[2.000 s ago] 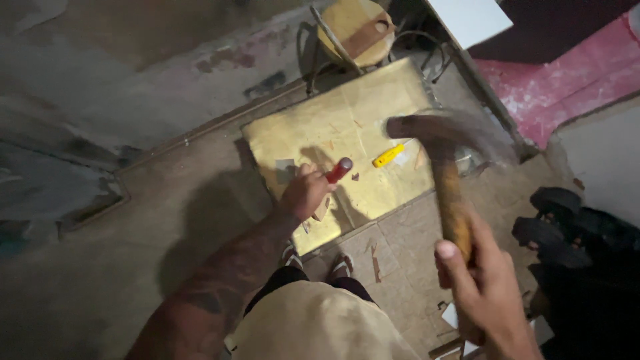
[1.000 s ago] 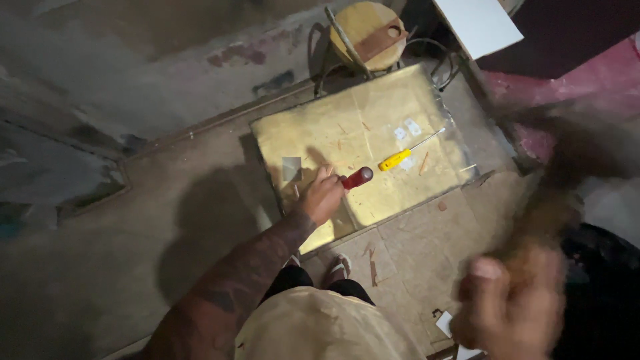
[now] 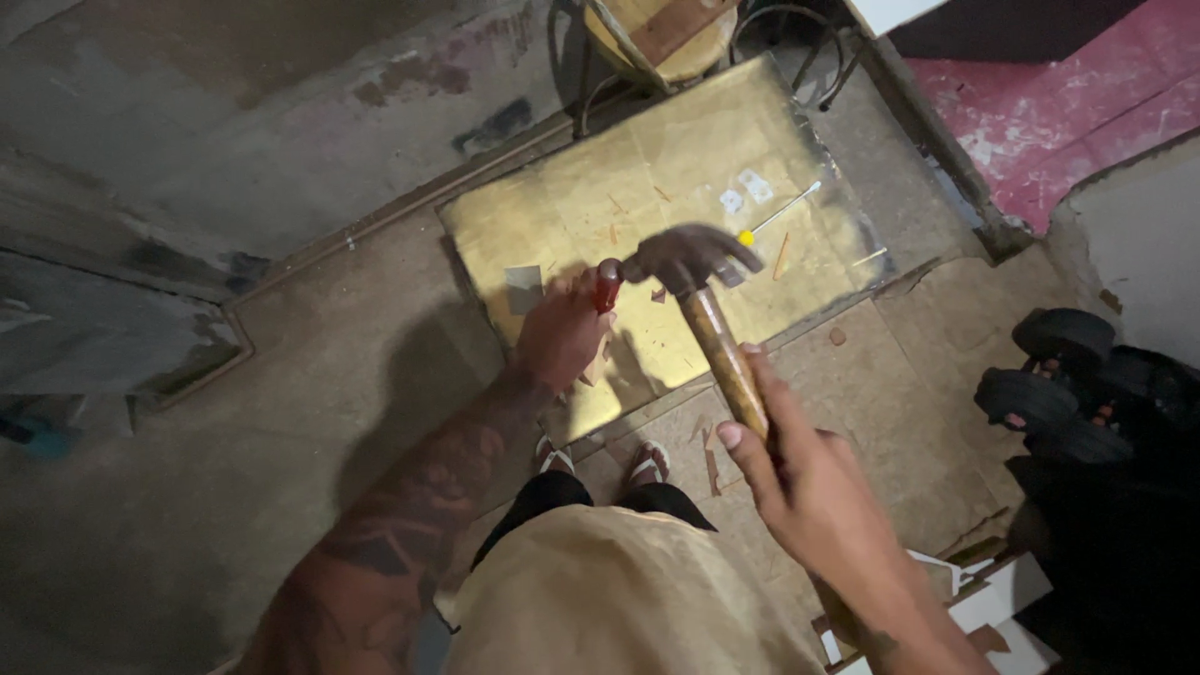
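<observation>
My left hand point(image 3: 564, 328) grips a tool by its red handle point(image 3: 608, 289), which points up towards the camera; the tool's lower end is hidden. A piece of brown wood point(image 3: 596, 361) shows partly beneath that hand. My right hand point(image 3: 797, 441) is closed around the wooden handle of a claw hammer point(image 3: 692, 255). In this view the hammer's face meets the butt of the red handle. Beyond the hammer head a screwdriver point(image 3: 787, 211) with a yellow handle lies on a yellowish board point(image 3: 553, 216), its handle mostly hidden. Several wood slivers are scattered on the board.
A round stool point(image 3: 703, 52) with a brown wooden piece on it stands beyond the board. A small grey square point(image 3: 523, 290) lies on the board's left. Black wheels point(image 3: 1064, 337) and dark items are on the right, white and brown pieces point(image 3: 1008, 595) at lower right. A wall point(image 3: 309, 112) runs along the left.
My right hand has brought the hammer from the right, where it was blurred, to the red handle. My left hand keeps its grip on the red-handled tool.
</observation>
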